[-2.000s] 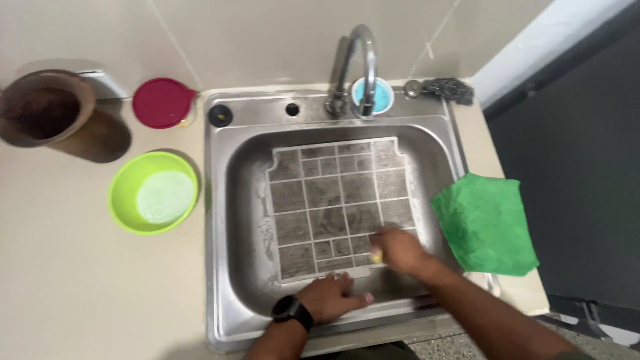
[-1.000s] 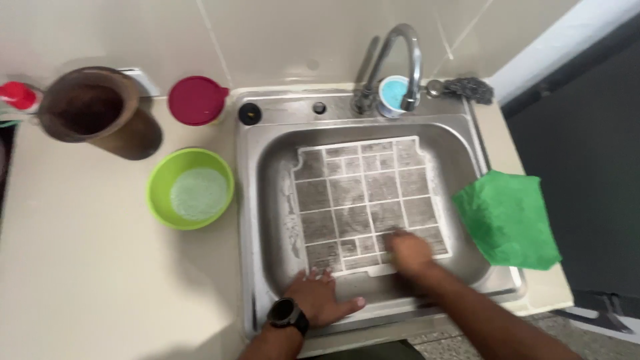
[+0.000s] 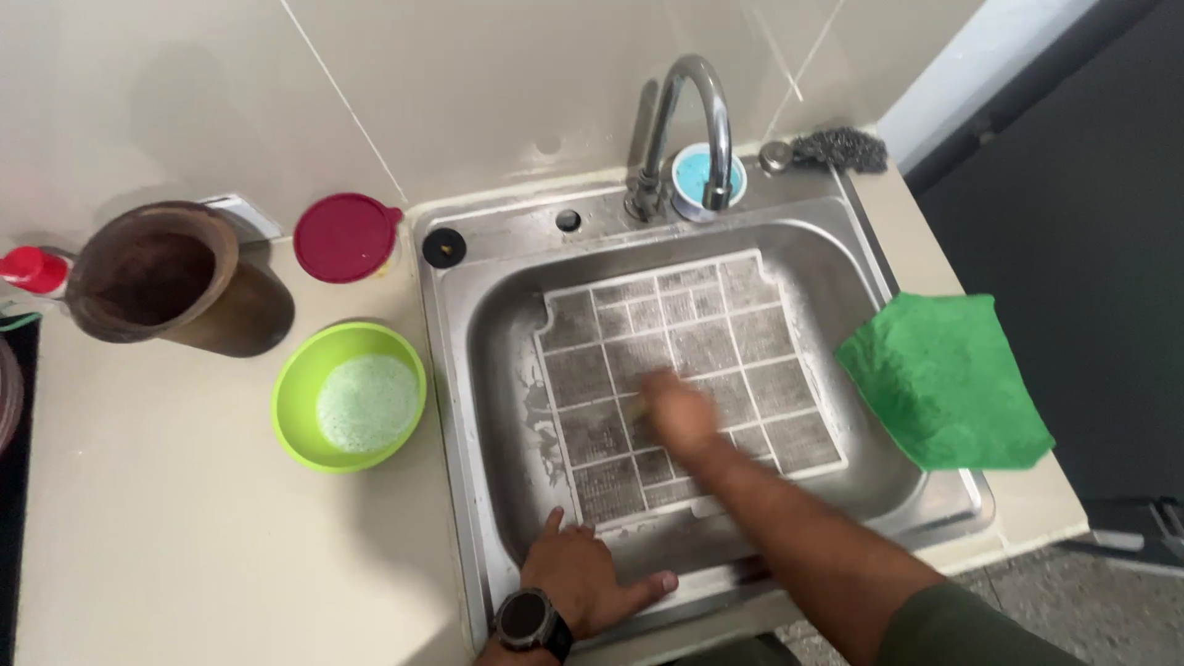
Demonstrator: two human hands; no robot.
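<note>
A white-framed mesh filter panel point(image 3: 703, 356), its mesh grey with dirt, lies in the stainless steel sink point(image 3: 504, 370). Over the left middle of the panel is my right hand point(image 3: 680, 413), blurred and curled, fingers hidden; a trace of something yellowish shows at its left side in this view, too unclear to name. My left hand point(image 3: 578, 573), with a black watch on the wrist, rests spread at the sink's near left edge, fingertips by the panel's corner. A green bowl point(image 3: 296, 407) of foamy liquid stands on the counter left of the sink.
The faucet point(image 3: 717, 120) arches over a tub of blue paste point(image 3: 694, 176). Steel wool point(image 3: 842, 150) lies at the back right. A green cloth point(image 3: 953, 379) drapes over the right rim. A brown vase point(image 3: 213, 296) and a red-lidded container point(image 3: 344, 238) stand at left.
My right hand has moved from the panel's near edge up to its left middle. My left hand stays by the near edge. The view has shifted to the left.
</note>
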